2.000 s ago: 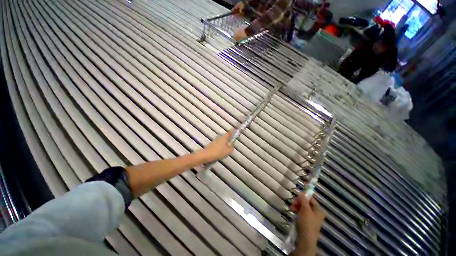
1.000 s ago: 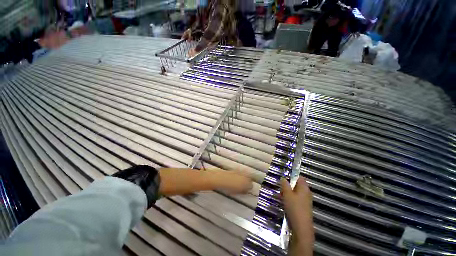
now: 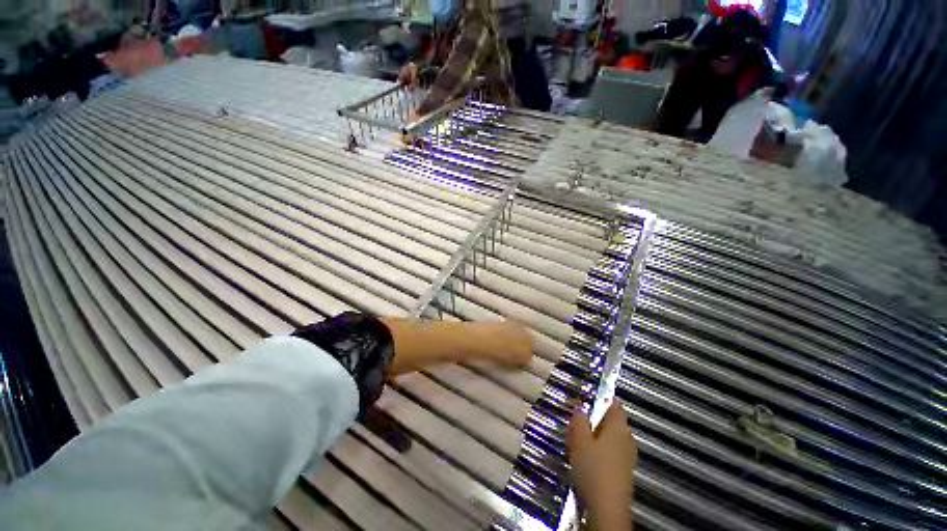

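Note:
The pronged metal frame (image 3: pixel 623 327) lies over the pale strips (image 3: pixel 260 233) and the bare metal tubes (image 3: pixel 789 342). Its left bar has thin prongs pointing down. My right hand (image 3: pixel 602 456) is closed around the frame's right bar near its lower end. My left hand (image 3: pixel 504 344) is inside the frame, low over the strips close to where they end. It is blurred; its fingers cannot be made out. My left forearm crosses the frame's left bar and hides its lower part.
A second pronged frame (image 3: pixel 405 112) is at the far side, with another person's hands and patterned sleeves (image 3: pixel 472 57) at it. Small greenish bits (image 3: pixel 766 430) lie on the tubes at right. A person in dark clothes (image 3: pixel 722 73) and white bags (image 3: pixel 810 140) are behind the bed.
My left hand has let go of the frame's left bar and moved right, over the strip ends. Shiny tube now shows inside the frame's right bar. My right hand stays on that bar.

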